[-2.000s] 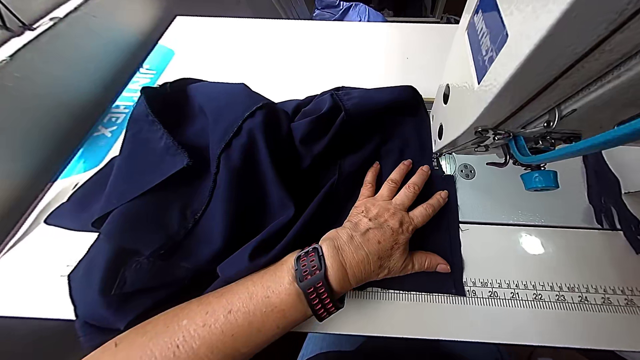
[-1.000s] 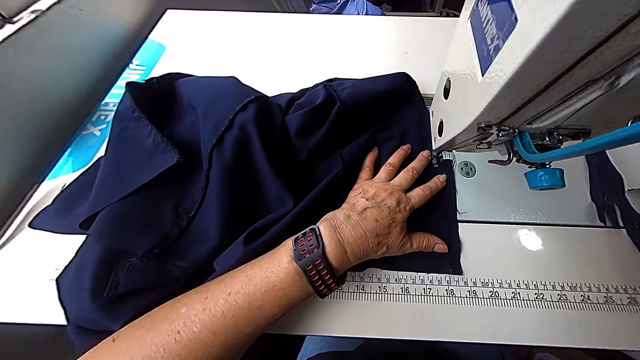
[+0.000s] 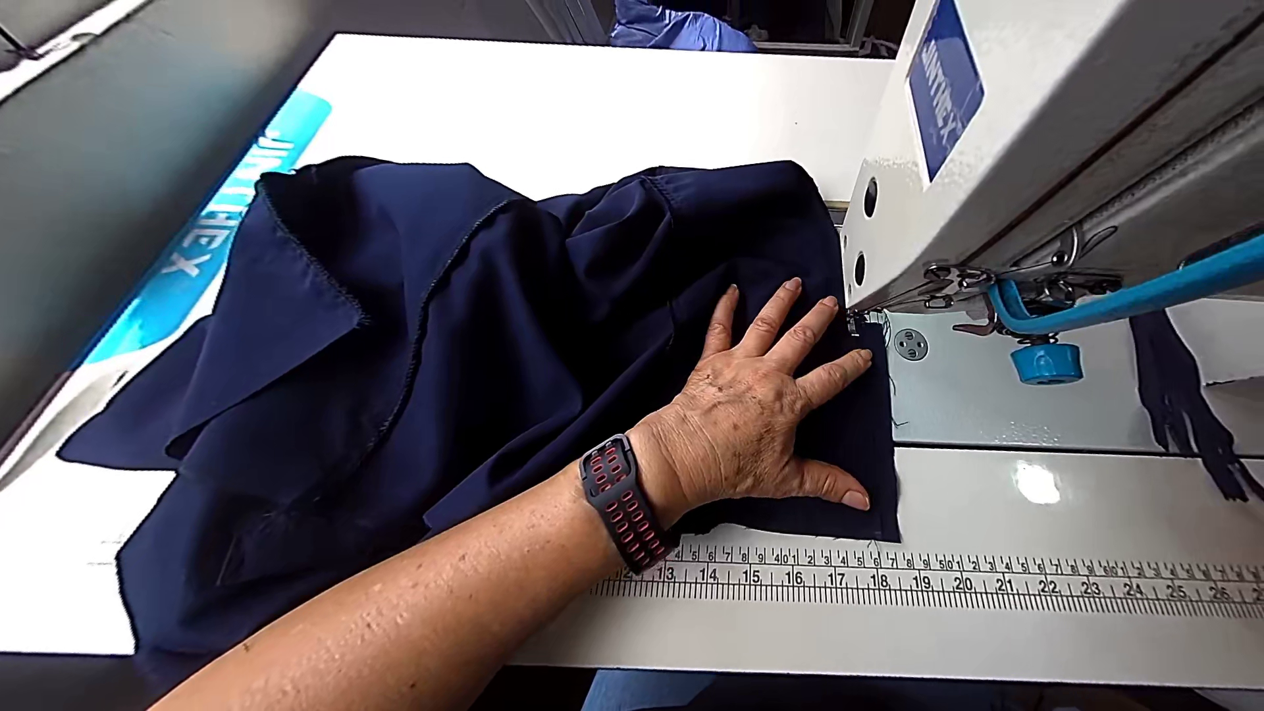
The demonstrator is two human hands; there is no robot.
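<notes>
My left hand [image 3: 755, 420] lies palm down on navy fabric [image 3: 523, 326], fingers spread, just left of the presser foot [image 3: 857, 322] of a sewing machine [image 3: 997, 128]. A dark wristband with red holes [image 3: 624, 504] is on this wrist. The thumb rests near the fabric's front right corner, and the index to little fingers point toward the needle area. The fabric spreads in loose folds to the left, with overcast edges showing. Its right edge runs along the presser foot, where loose threads stick out. My right hand is not in view.
A printed measuring tape [image 3: 948, 583] runs along the table's front edge. A blue lever with a round knob [image 3: 1047, 363] hangs under the machine arm. Dark fabric scraps [image 3: 1175, 395] lie at the right. A blue and white printed strip [image 3: 212, 237] borders the left side; a blue bundle [image 3: 681, 28] is behind.
The fabric and my left hand on it have shifted slightly away from the tape, along the presser foot. The fingers remain spread. The view has shifted a little.
</notes>
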